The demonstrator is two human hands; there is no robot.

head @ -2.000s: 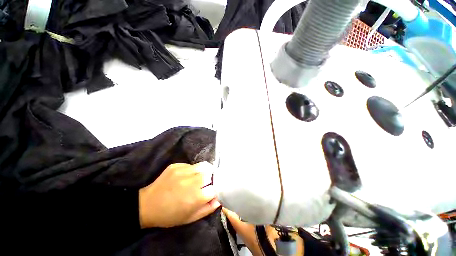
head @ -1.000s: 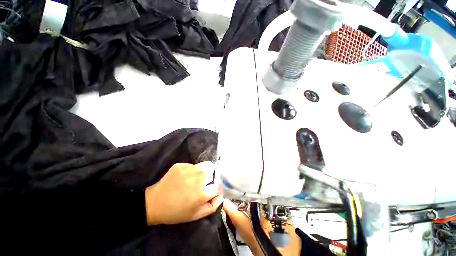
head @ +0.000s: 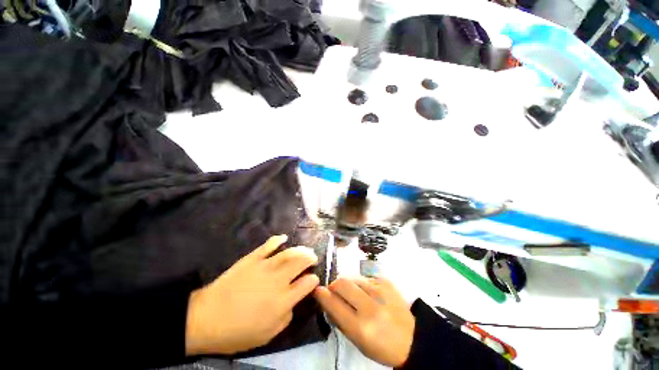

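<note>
A dark garment (head: 166, 224) covers the left side and runs to the sewing machine's needle area. My left hand (head: 253, 300) lies on the garment, its fingertips pressing the cloth near the edge. My right hand (head: 372, 318) is just right of it, thumb and fingertips pinching the garment's edge. A thin pale line (head: 329, 260) runs along that edge between my hands. The white sewing machine (head: 448, 159) stands above, with a blue stripe; its presser foot area is blurred.
Black cut fabric pieces (head: 246, 43) lie at the back left. A green tool (head: 473, 276), a round dark item with metal (head: 506, 273) and orange-red handled snips (head: 491, 340) lie right of my right hand.
The view has shifted, so the machine's front, needle area and the tools now show. My right hand, mostly hidden under the machine head before, is now in plain view. My left fingers are more spread.
</note>
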